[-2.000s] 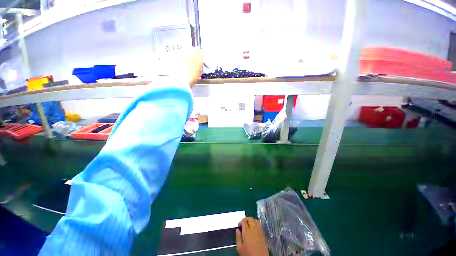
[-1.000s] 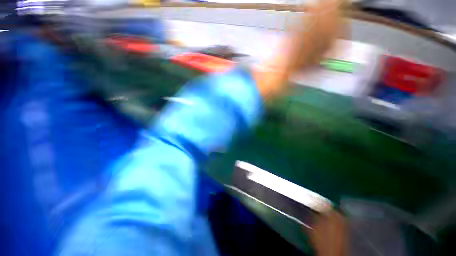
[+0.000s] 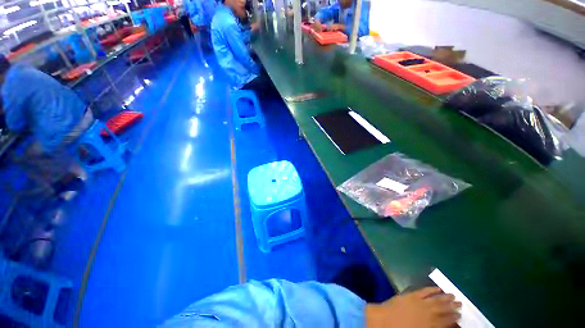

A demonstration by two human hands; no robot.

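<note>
My left hand (image 3: pixel 417 310) is at the bottom edge, in a light blue sleeve, palm down over the near sheet. Its fingertips lie by the sheet's white band (image 3: pixel 457 300); whether they hold anything cannot be told. Most of this sheet is hidden or cut off. My right hand is not in view. Farther along the green bench surface (image 3: pixel 513 211) lies a clear poly bag (image 3: pixel 410 189) with a white label and reddish-orange contents. Beyond it is a black sheet (image 3: pixel 349 131) with a white band.
A light blue stool (image 3: pixel 276 182) stands left of the bench, another stool (image 3: pixel 246 109) behind it. An orange-red tray (image 3: pixel 423 72) and a shiny bag with black contents (image 3: pixel 507 115) lie on the far side. People in blue smocks are along the lines; pale posts (image 3: pixel 297 32) rise from the bench.
The view has swung left along the line. My left hand has come down from its raised reach to the near sheet. My right hand has left the picture.
</note>
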